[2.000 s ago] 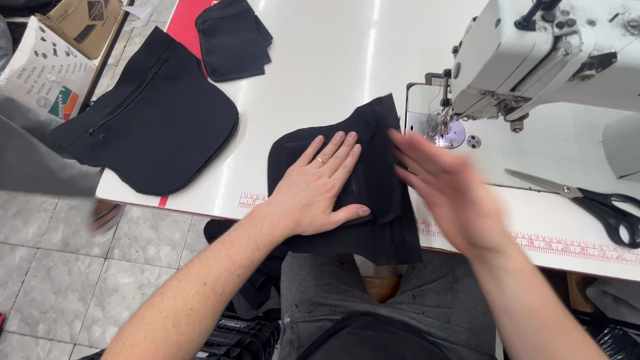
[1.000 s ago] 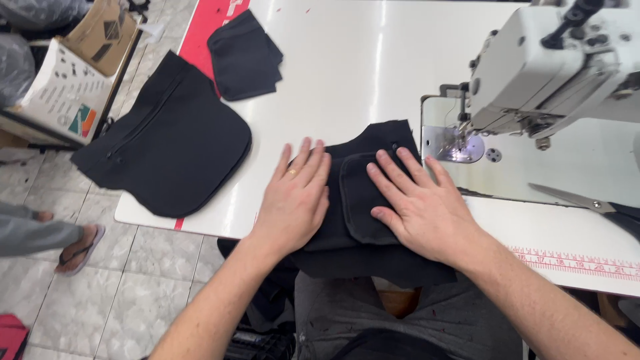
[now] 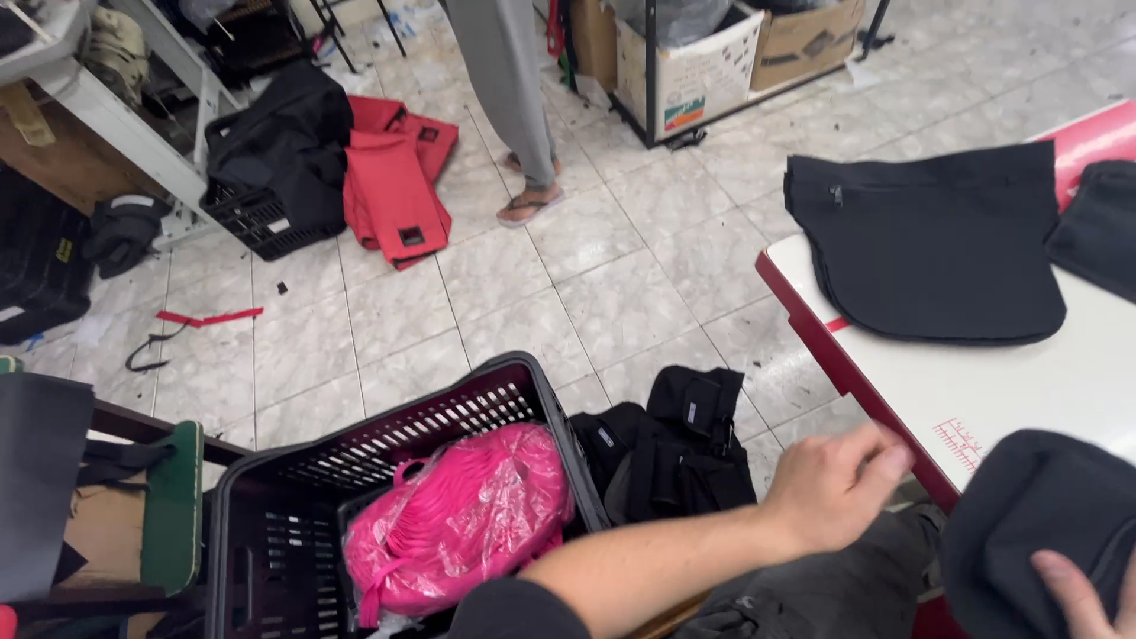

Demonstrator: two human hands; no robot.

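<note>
My left hand [image 3: 839, 486] is off the table's front edge, its fingers curled loosely; no object shows in it. At the lower right, my right hand [image 3: 1084, 593] is partly cut off by the frame, its thumb on a black fabric piece [image 3: 1034, 519] with a rounded end that hangs over the table edge. Whether its other fingers close under the fabric is hidden. A large black fabric panel with a zipper [image 3: 941, 248] lies flat near the table's left corner. Beside it are smaller black fabric pieces [image 3: 1100, 231].
A black plastic crate [image 3: 408, 408] holds a plastic-wrapped pink bundle [image 3: 466, 519]. Black fabric items [image 3: 683, 444] lie between crate and table. Farther off are a person's leg [image 3: 510, 98], red fabric pieces [image 3: 395, 177] by another crate, and cardboard boxes [image 3: 688, 75] on a rack.
The view has swung far to the left and the sewing machine is out of it. My left hand has come off the black fabric, where it lay flat a second ago.
</note>
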